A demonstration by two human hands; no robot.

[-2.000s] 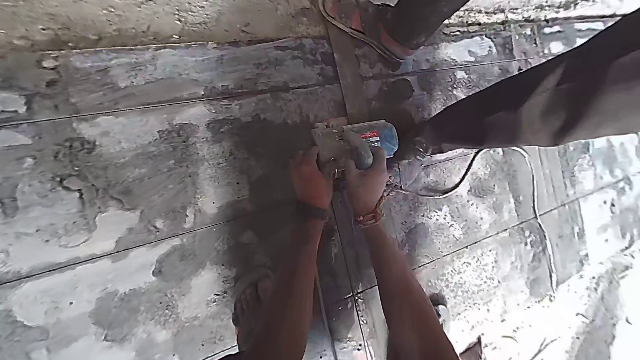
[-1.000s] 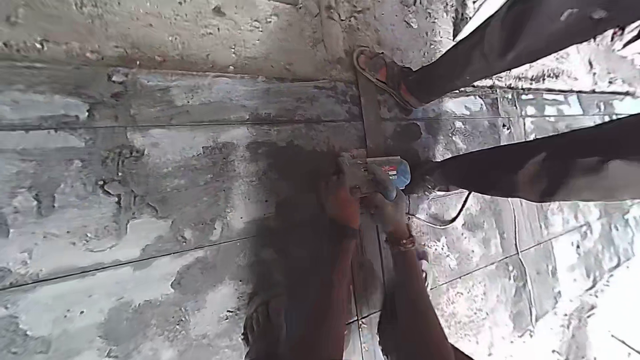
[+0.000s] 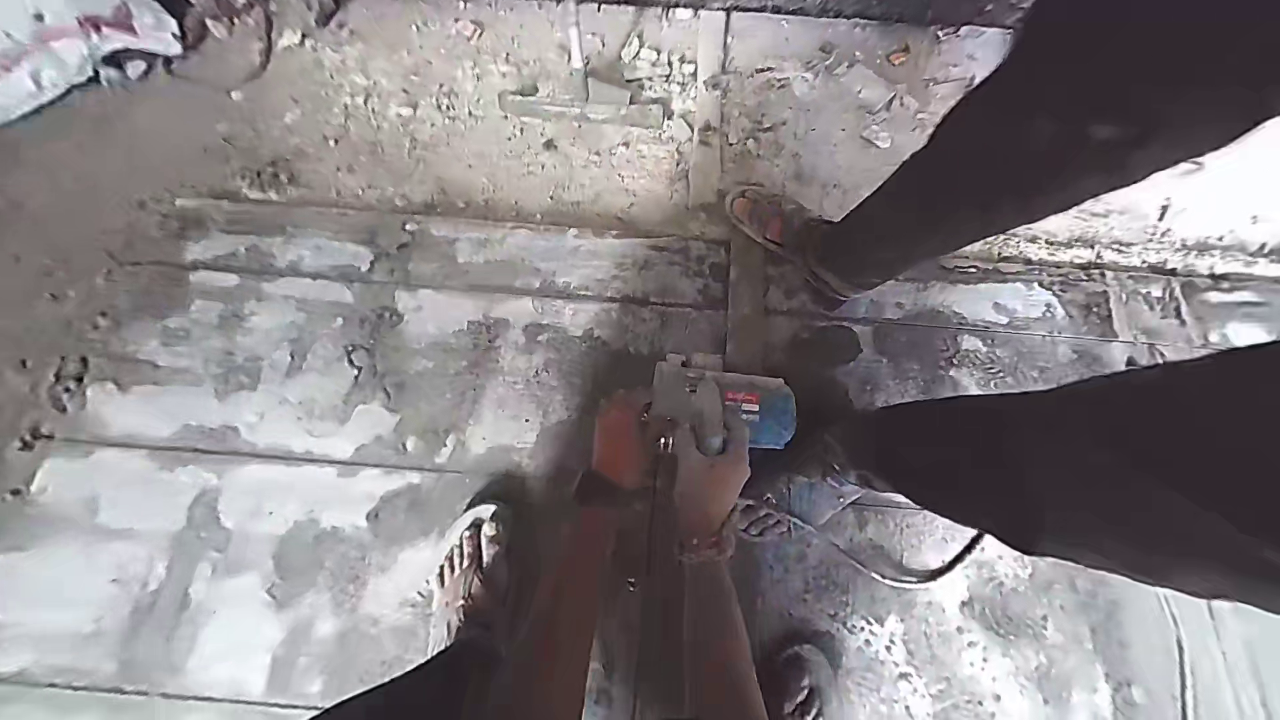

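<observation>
Both hands are on a corded power saw or cutter (image 3: 765, 410) with a blue motor housing and a dusty grey metal body; its exact type is hard to tell. My right hand (image 3: 710, 470) grips the dark handle on top. My left hand (image 3: 622, 440) holds the tool's left side, its fingers partly hidden in shadow. Under and beyond the tool, a straight flat strip (image 3: 747, 300) lies on the stained slab (image 3: 500, 400), in line with my forearms. The tool's cutting part is hidden.
Another person's sandalled foot (image 3: 775, 235) stands at the strip, with dark trouser legs (image 3: 1050, 460) at the right. A cable (image 3: 910, 578) curves right of the tool. A hammer-like tool (image 3: 585, 100) lies among rubble beyond the slab. My foot (image 3: 470, 570) is at lower left.
The view has shifted, now showing more rubble ground beyond the slab. Both hands stay on the tool, which has moved back along the strip, away from the other person's sandalled foot.
</observation>
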